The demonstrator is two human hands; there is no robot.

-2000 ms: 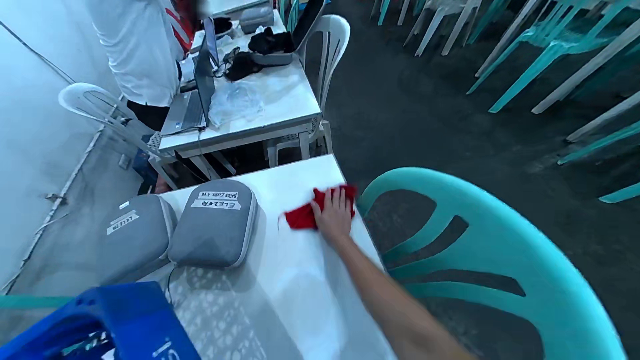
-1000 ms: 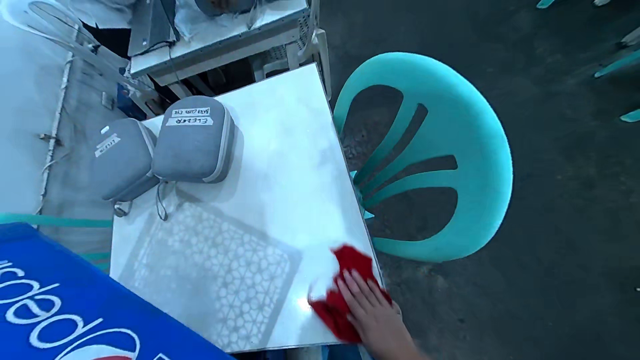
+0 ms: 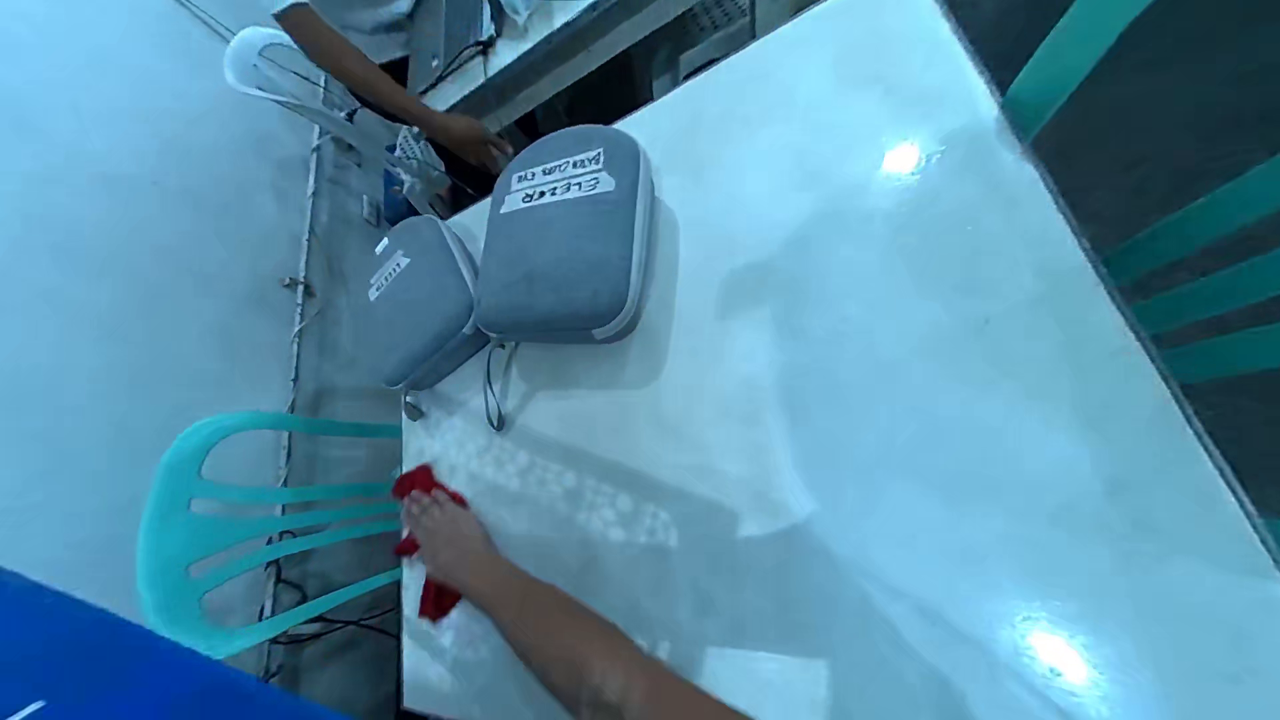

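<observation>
A red cloth (image 3: 438, 598) lies at the left edge of the white table (image 3: 860, 400). My right hand (image 3: 448, 540) presses down on it, fingers over the cloth, the forearm reaching in from the bottom of the view. Beyond the hand, two grey zippered cases rest side by side. The larger case (image 3: 565, 250) bears labels with writing and has a wrist strap (image 3: 494, 390). The smaller case (image 3: 420, 300) leans at the table's left edge. My left hand is out of view.
A teal plastic chair (image 3: 175, 540) stands against the table's left side, another (image 3: 1200, 260) to the right. A blue object (image 3: 120, 660) fills the lower left corner. At the table behind, another person's arm (image 3: 370, 80) hangs near a white chair (image 3: 260, 65).
My right hand has moved with the red cloth from the table's right side to its left edge. The view has shifted. Another person's arm now shows behind the cases.
</observation>
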